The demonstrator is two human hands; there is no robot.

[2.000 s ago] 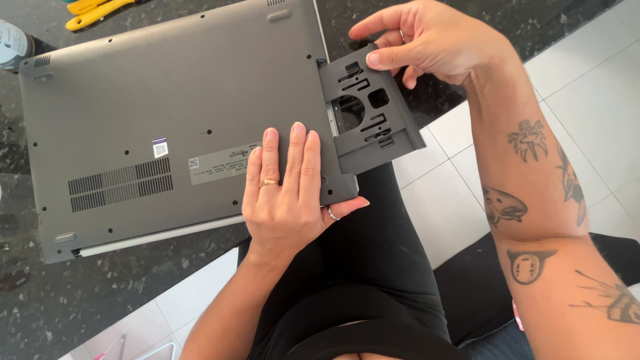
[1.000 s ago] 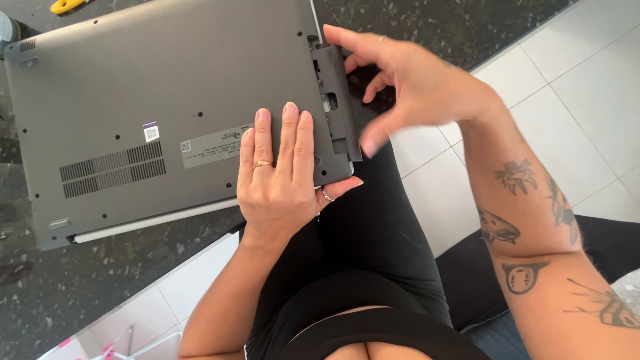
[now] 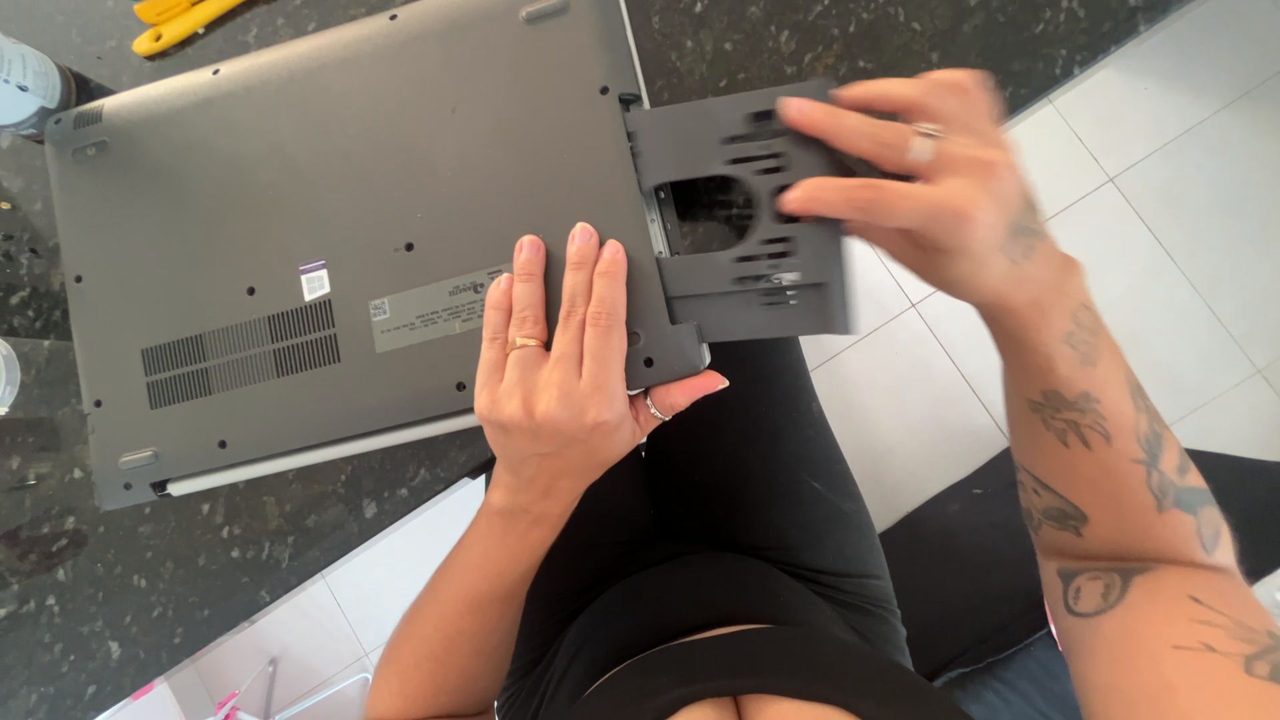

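An upturned grey laptop lies on the dark speckled countertop, its near right corner at the counter's edge. My left hand rests flat on its underside by that corner, the thumb at the side edge. Out of the laptop's right side sticks a dark plastic drive-bay tray with slots and a rounded cutout. My right hand, slightly blurred, has its fingers on the tray's outer part; the thumb is hidden, so the grip cannot be told.
Yellow-handled tools and a container with a pale label are at the upper left. A clear round item is cut off at the left edge. The counter's edge runs past the laptop, with tiled floor beyond.
One second ago the tray was mostly inside the laptop with my right hand beside it; now it sticks far out, and my right hand is farther right. My left hand stays on the laptop.
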